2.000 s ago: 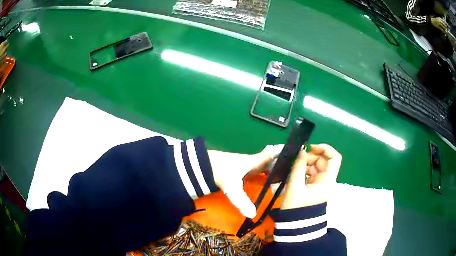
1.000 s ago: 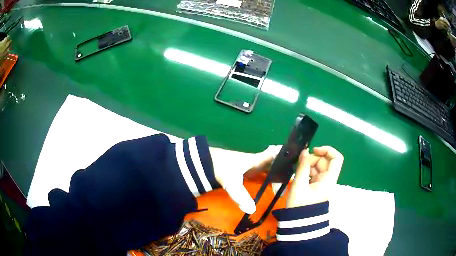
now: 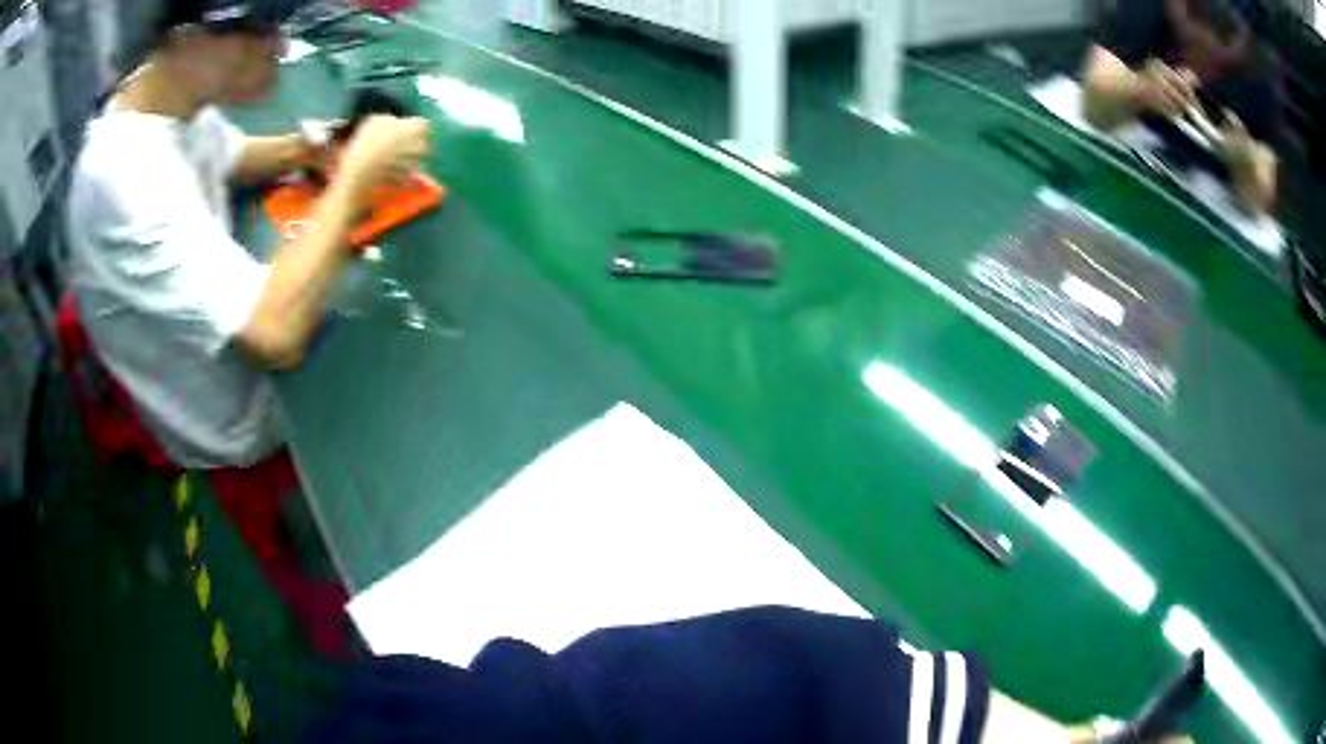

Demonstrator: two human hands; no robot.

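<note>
My left hand (image 3: 1030, 722) is at the bottom right, mostly cut off by the lower edge. It holds a dark phone middle frame, of which only the black end (image 3: 1175, 701) shows, blurred. The dark blue sleeve with white stripes reaches in from the lower left. My right hand is not in view. The orange parts tray in front of me is also out of the picture.
One phone middle frame (image 3: 727, 259) lies on the green belt, another (image 3: 1069, 443) further right. A white sheet (image 3: 582, 538) lies below them. A bagged parts pack (image 3: 1091, 295) lies beyond the divider. A coworker (image 3: 175, 276) sits left at an orange tray (image 3: 396, 212); another person is upper right.
The view has swung left, so the coworker and floor have come in. My hands and held frame have shifted to the bottom right; my right hand, the tray and the keyboard have left the picture.
</note>
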